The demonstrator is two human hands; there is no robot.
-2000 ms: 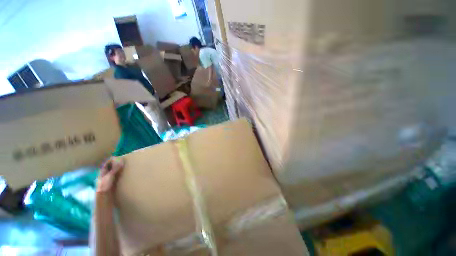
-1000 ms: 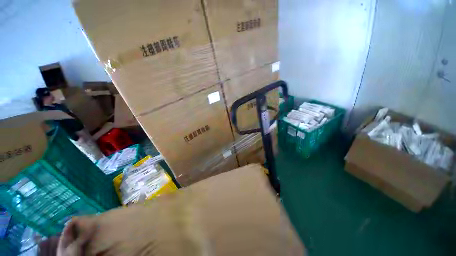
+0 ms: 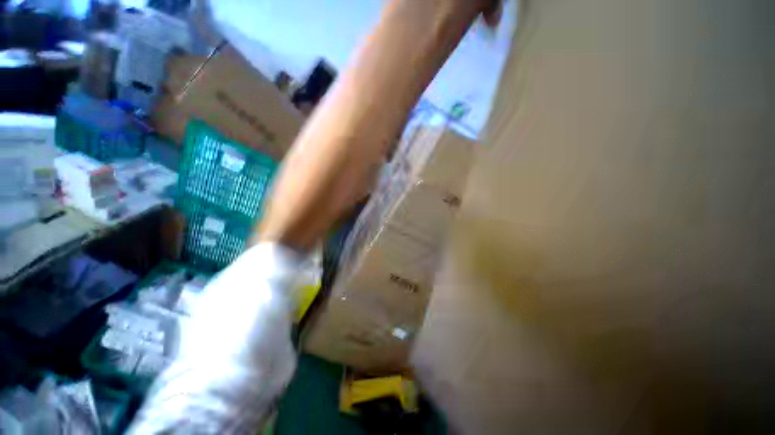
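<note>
A large brown loose carton (image 3: 612, 212) fills the right side of the head view, close to me and blurred, with a strip of tape down its face. My left arm, in a white sleeve, reaches up across the middle. My left hand (image 3: 490, 12) is at the top edge, mostly cut off, with its fingers against the carton's left edge; it holds the carton there. My right hand is not in view. The far side of the carton is hidden.
The wrapped carton stack (image 3: 382, 276) stands behind, above a yellow pallet truck part (image 3: 380, 391). Green crates (image 3: 223, 183) and crates of white packets (image 3: 140, 331) are at left, beside a bench (image 3: 51, 242) with white boxes. An open carton (image 3: 238, 106) is behind.
The loose carton has risen from the lower middle to fill the right side. My left arm has gone from low at the left to raised. The view has tilted and turned left towards the bench.
</note>
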